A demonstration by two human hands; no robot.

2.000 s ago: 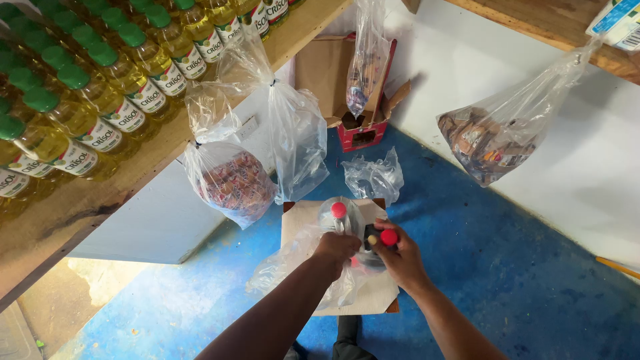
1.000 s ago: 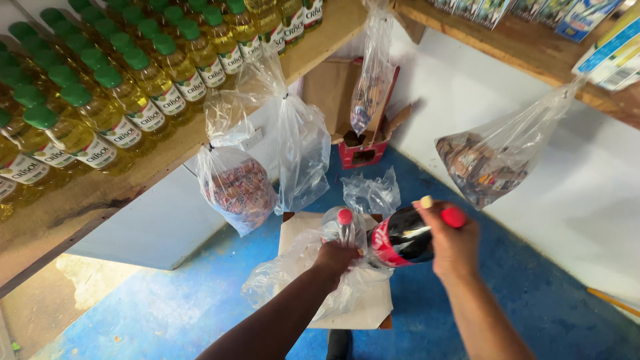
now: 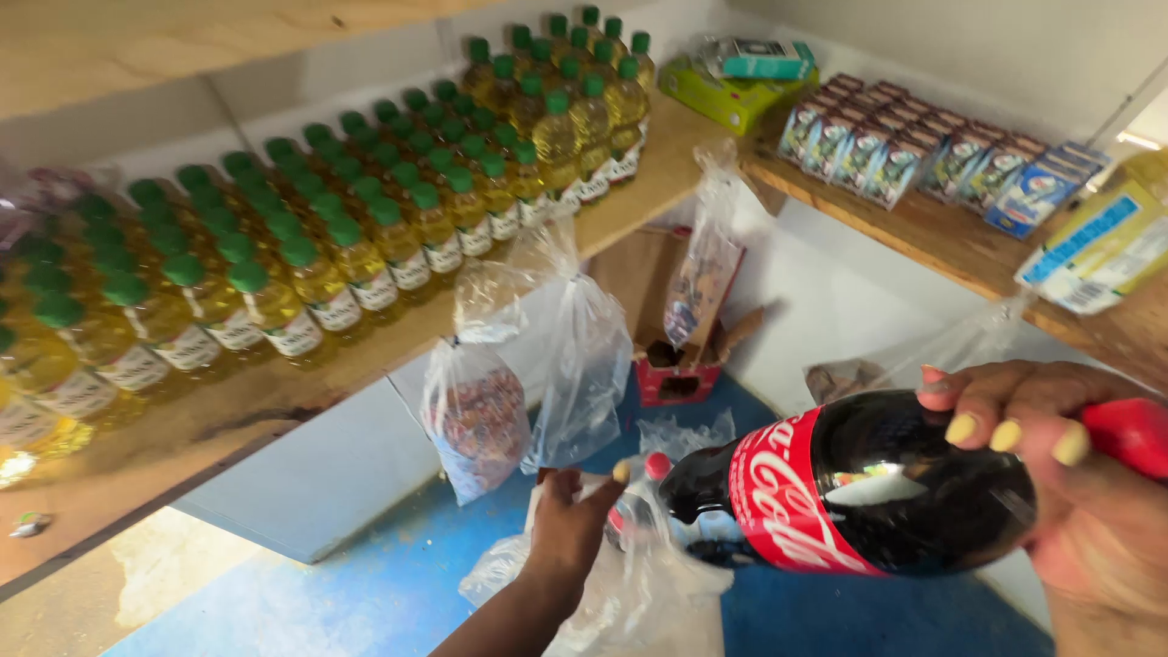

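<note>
My right hand (image 3: 1068, 456) grips a large Coca-Cola bottle (image 3: 849, 484) by its neck end near the red cap (image 3: 1127, 438), holding it nearly level at the right, close to the camera. My left hand (image 3: 579, 516) is lower down, thumb and fingers apart, beside another bottle with a red cap (image 3: 657, 465); whether it touches the clear plastic bag (image 3: 639, 584) around that bottle cannot be told. Both bag and bottle rest on a pale square top, largely covered.
Oil bottles with green caps (image 3: 347, 246) fill the left wooden shelf (image 3: 274, 411). Clear bags (image 3: 479, 411) hang from its edge. A red carton (image 3: 680, 379) stands on the blue floor (image 3: 365, 566). Small boxes (image 3: 876, 146) line the right shelf (image 3: 867, 219), with a hanging bag (image 3: 849, 374) below.
My right hand has lifted the Coca-Cola bottle away from the pale top, up and to the right. My left hand's fingers have spread near the other bottle. The view has tilted up.
</note>
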